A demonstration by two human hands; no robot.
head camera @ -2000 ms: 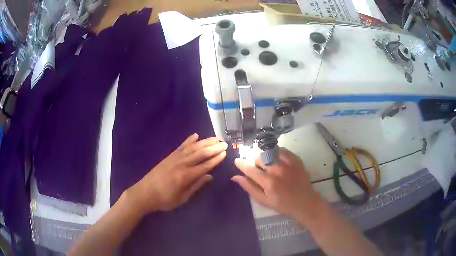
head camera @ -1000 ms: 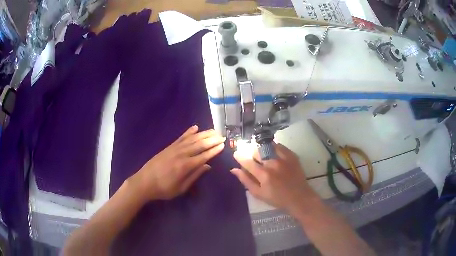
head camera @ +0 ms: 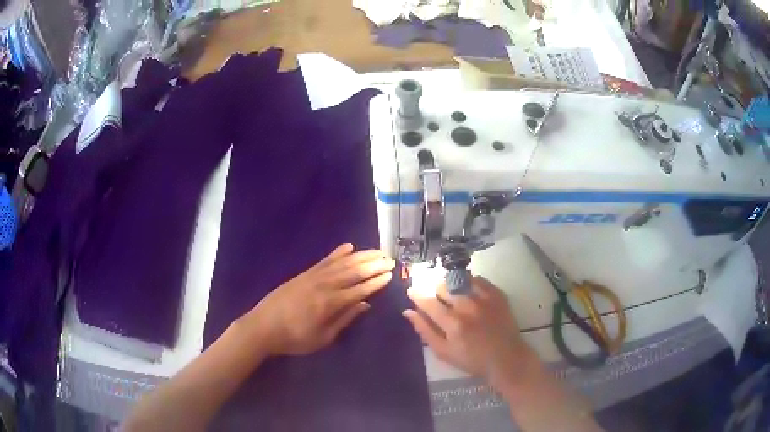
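A long dark purple panel point(head camera: 295, 194) lies on the machine table, its right edge running along the lit presser foot point(head camera: 415, 268). My left hand point(head camera: 325, 299) lies flat on the panel just left of the presser foot, fingers pointing right. My right hand point(head camera: 469, 325) is at the panel's right edge, just right of and below the presser foot; its fingertips are partly lost in the glare and behind a grey knob. The white sewing machine point(head camera: 507, 177) stands behind the hands. Whether the fingers pinch the cloth cannot be told.
Scissors point(head camera: 574, 308) with green and yellow handles lie right of my right hand, blades pointing away. A purple pile point(head camera: 135, 236) lies at left with a striped white piece point(head camera: 100, 118) on it. A white piece point(head camera: 329, 80) and fabric scraps point(head camera: 439, 35) lie behind.
The whole view has shifted, so things sit lower in the picture and more scraps show at the back. The purple panel's top edge is a little nearer the machine head; the hands keep nearly the same place.
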